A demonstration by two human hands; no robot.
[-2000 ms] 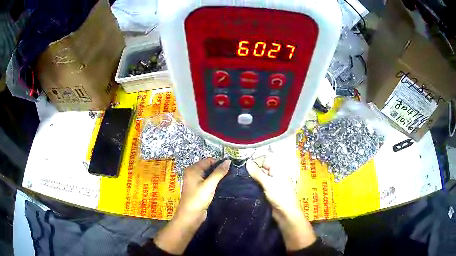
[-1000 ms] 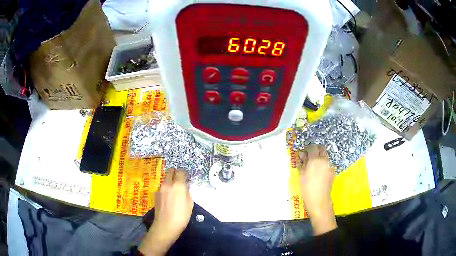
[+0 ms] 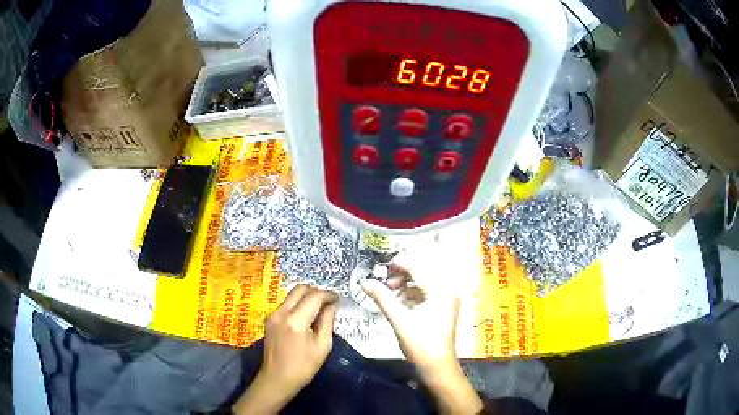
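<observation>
My right hand (image 3: 421,312) is at the lower die (image 3: 361,284) under the white and red machine head (image 3: 402,187). Its thumb and fingertips are close together around a small silvery spot; I cannot tell if that is a snap part or the die's metal. My left hand (image 3: 298,339) is bent, with its fingertips at the near edge of the left snap parts pile (image 3: 312,258); whether it holds anything is hidden. The dark garment (image 3: 348,373) lies below and between my hands, off the die. The counter display (image 3: 442,76) reads 6028.
A black phone (image 3: 176,219) and a brown carton (image 3: 134,89) are at left, with a pale parts tray (image 3: 235,123) behind. The right snap parts pile (image 3: 559,231), a small black tool (image 3: 648,241) and a labelled carton (image 3: 660,174) are at right.
My right hand has moved left from the right pile to the lower die. My left hand has shifted slightly right and down in the picture. The display changed from 6027 to 6028 earlier.
</observation>
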